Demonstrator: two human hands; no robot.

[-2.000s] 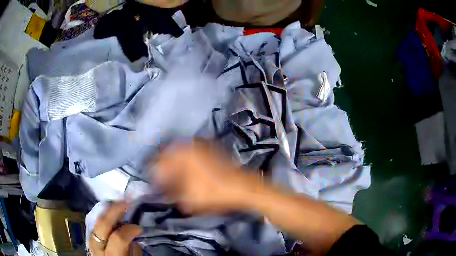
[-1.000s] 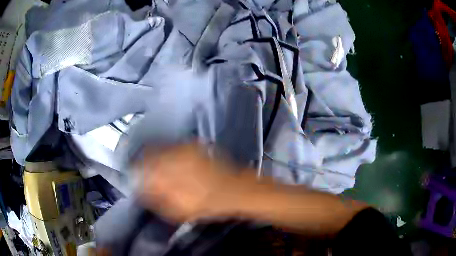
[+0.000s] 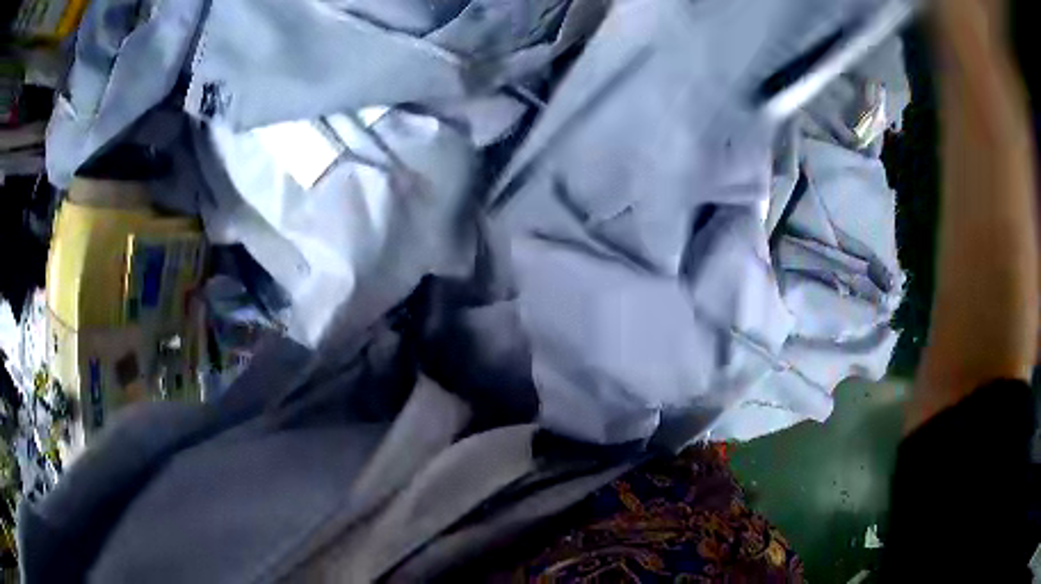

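Note:
A large heap of light blue-grey garment panels (image 3: 616, 331) fills the middle and upper part of the view, crumpled and overlapping. A pale strip with a dark band (image 3: 839, 63) runs up to the right near the top edge. A greyer piece of cloth (image 3: 228, 491) lies across the lower left. My right forearm (image 3: 987, 228) runs up the right edge; the hand is cut off at the top. My left hand is not visible.
The yellowish sewing machine end (image 3: 97, 274) stands at the left. Patterned cloth on the lap (image 3: 674, 525) shows at the bottom. Green floor (image 3: 828, 491) with small scraps shows at the lower right.
My right arm has swung from the middle to the right edge, its hand leaving the picture. My left hand, seen at lower left earlier, is gone. The upper cloth has shifted and covers most dark-trimmed folds.

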